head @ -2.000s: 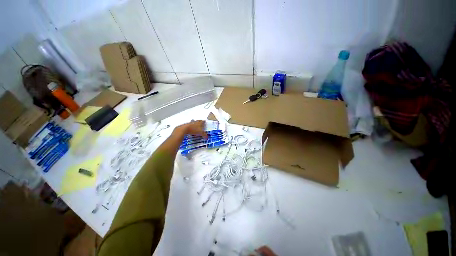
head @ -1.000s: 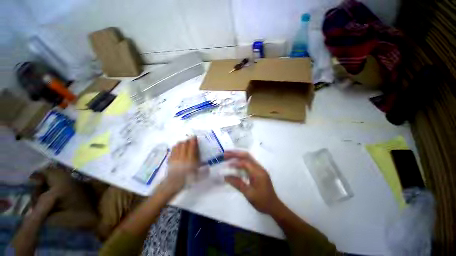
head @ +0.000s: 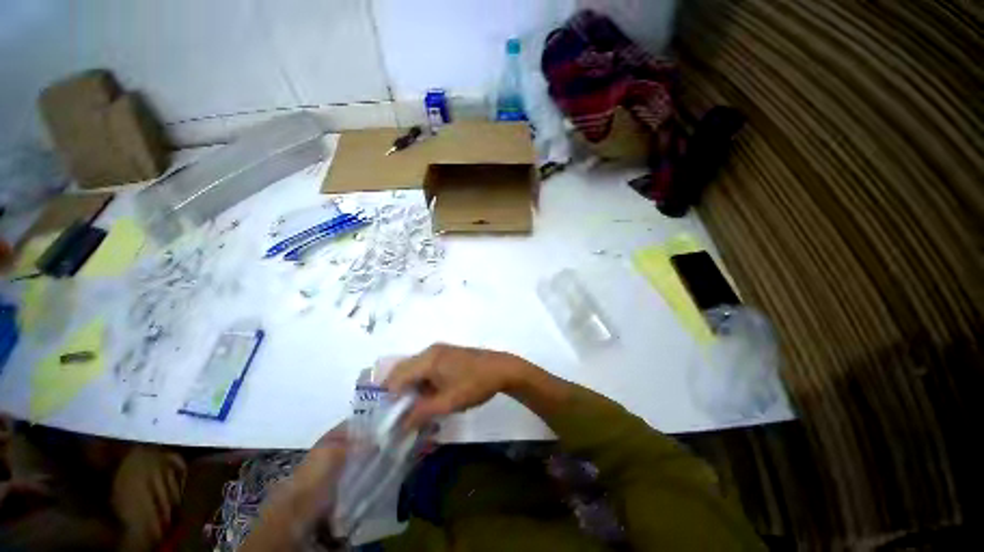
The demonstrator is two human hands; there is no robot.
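My left hand (head: pixel 308 491), blurred, holds the lower left side of a retail box (head: pixel 370 415) at the table's front edge. The box is white with a dark blue printed band and a shiny clear part. My right hand (head: pixel 459 380) is on the box's upper right side, fingers closed at the clear plastic; the exact grip is blurred. Another retail box (head: pixel 222 375), white with a blue edge, lies flat to the left. White cables (head: pixel 394 259) lie loose in a heap behind. A clear plastic insert (head: pixel 578 313) lies at the right.
An open brown carton (head: pixel 481 199) stands at the back. Blue-edged boxes (head: pixel 322 234) lie beside the cable heap. A phone (head: pixel 705 280) on yellow paper and a crumpled clear bag (head: pixel 739 372) are at right. Another person's hand (head: pixel 151 485) shows at lower left.
The view has turned right. My hands and the box have moved from over the table to its front edge, near my lap. The shiny clear part now shows between my hands.
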